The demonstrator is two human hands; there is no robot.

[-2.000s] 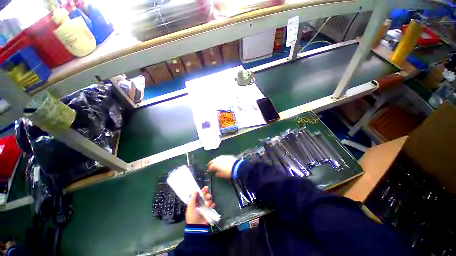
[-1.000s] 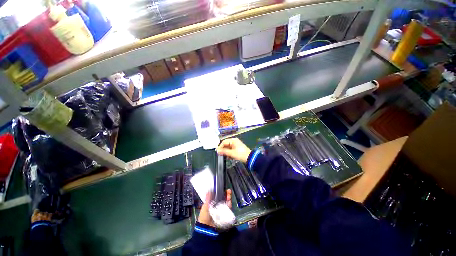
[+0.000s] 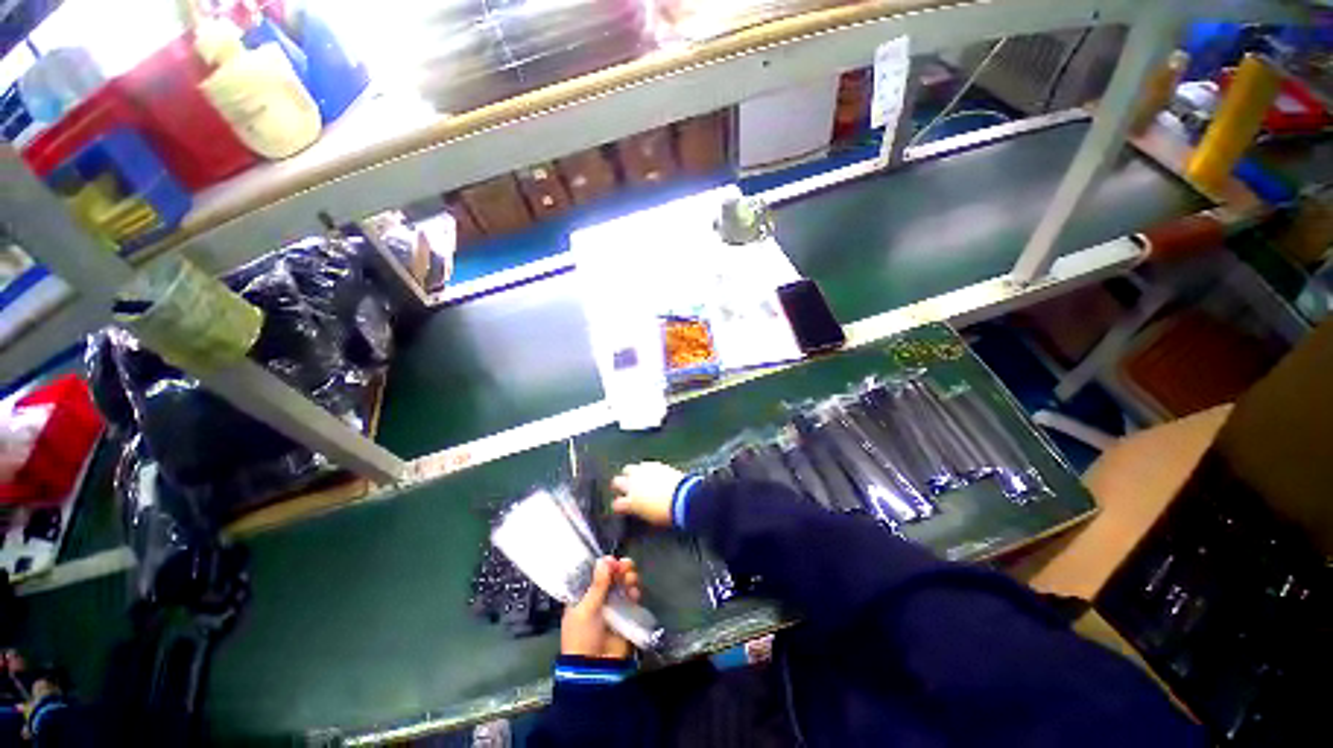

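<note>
My left hand point(image 3: 597, 614) is shut on a fan of whitish clear poly bags point(image 3: 544, 544), which covers part of the block of unbagged black remotes point(image 3: 504, 592). My right hand point(image 3: 648, 494) is just above and right of the bags, beside the upper end of the block. Its fingertips are by dark bars; whether they grip one is unclear. Bagged remotes point(image 3: 863, 453) with silvery glare lie in a row on the green bench to the right, partly hidden by my right sleeve.
An open carton point(image 3: 1148, 482) of shiny black pieces stands at lower right. White paper point(image 3: 621, 278), a small orange tray point(image 3: 689, 348) and a phone point(image 3: 810, 317) lie behind. A black plastic heap point(image 3: 300, 344) and another person's hand point(image 3: 32, 687) are at left. A shelf post point(image 3: 1089, 146) rises behind.
The black bar held upright between my hands one second ago no longer shows there. My right hand has moved down and left; the bags are fanned over the block. The other person's hand has moved to the left edge.
</note>
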